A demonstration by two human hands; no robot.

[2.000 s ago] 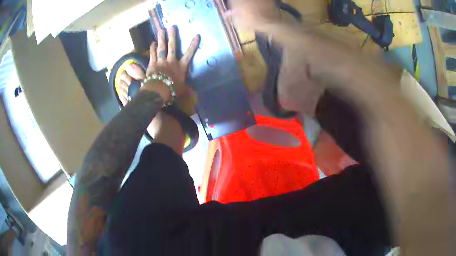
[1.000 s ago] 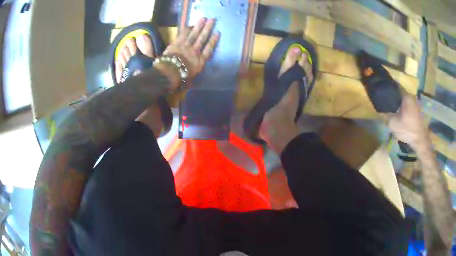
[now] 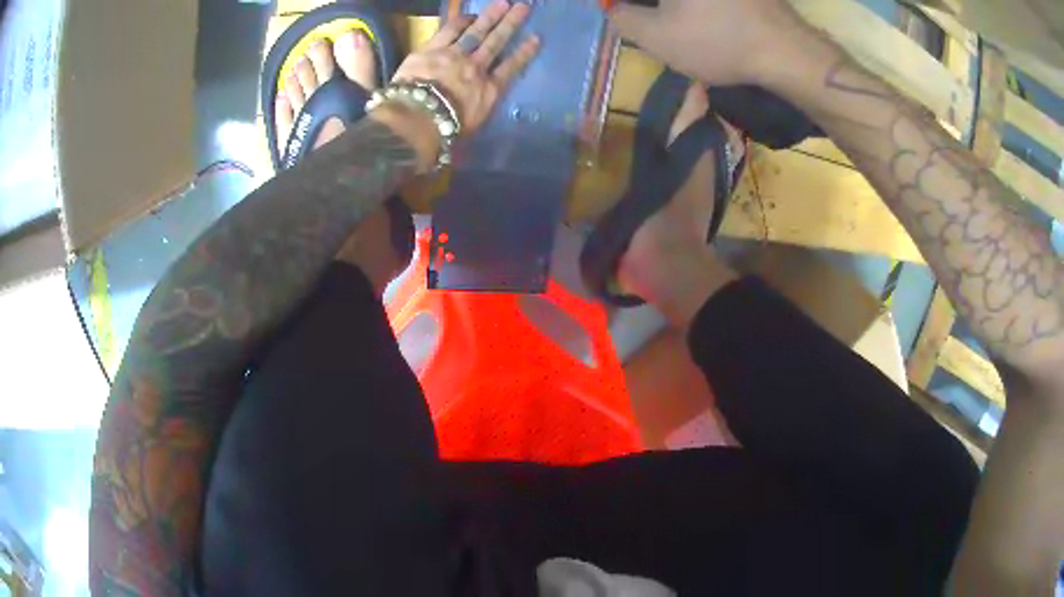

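Note:
The grey metal panel (image 3: 496,222) lies lengthwise between the feet, with small red marks at its near left corner. The clear acrylic jig (image 3: 527,114), with orange-brown side strips and a round hole, lies over its farther part. The far ends are cut off by the top edge. My left hand (image 3: 467,72) lies flat on the jig's left side, fingers spread, holding nothing. My right hand (image 3: 712,37) is at the jig's upper right, closed around the black cordless drill (image 3: 764,117), mostly hidden under hand and wrist. The drill's tip is not clear.
Sandalled feet (image 3: 324,72) stand on both sides of the panel on a yellow wooden pallet (image 3: 805,204). A red-orange plastic stool (image 3: 525,397) is below the panel's near end. A brown carton (image 3: 128,111) stands at left. Another slatted pallet part (image 3: 1033,128) is at right.
My right hand has reached out to the drill at the right and brought it left to the jig. My left hand stays flat on the jig. The view has shifted.

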